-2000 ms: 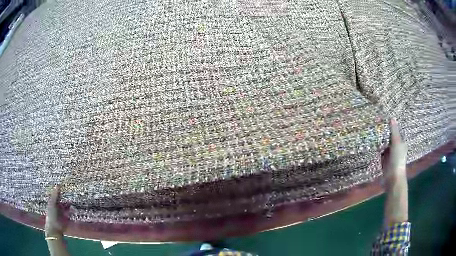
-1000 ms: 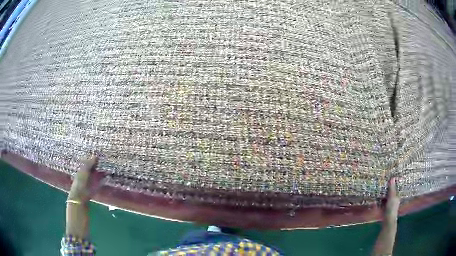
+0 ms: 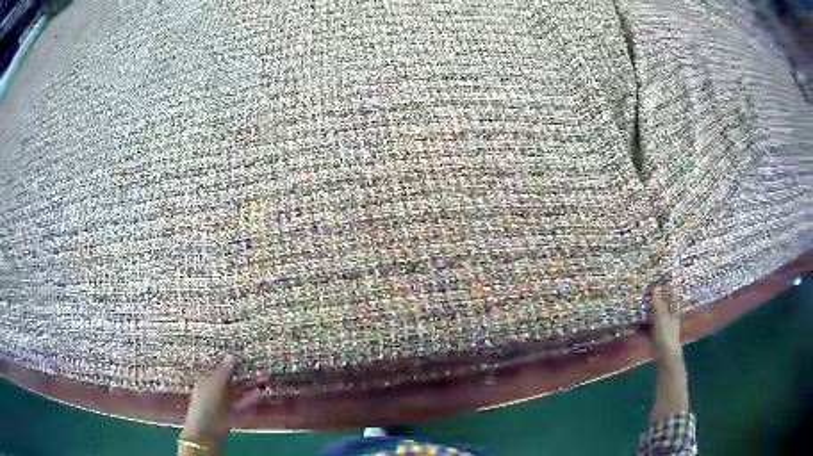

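Nubby beige-grey fabric [image 3: 401, 205] with pink, yellow, orange and blue flecks covers nearly the whole table. Its near edge lies along the table's front rim. My left hand [image 3: 212, 392] is at this edge, left of centre, with the thumb on top of the cloth and the other fingers partly hidden at the edge. My right hand [image 3: 662, 312] is at the edge on the right, its thumb on top; its other fingers are largely hidden. Both hands hold the fabric edge. A long dark fold runs through the cloth from the top right down towards my right hand.
The reddish-brown table rim [image 3: 357, 405] curves across the front with a pale edge strip. Green floor [image 3: 553, 427] lies below it. A pale bluish tube [image 3: 25, 53] is at the far upper left. Dark, blurred equipment shows at the upper right.
My left hand has moved right along the edge, and my right hand slightly left. The view has shifted too. The cloth now covers more of the dark strip along the front than two seconds ago.
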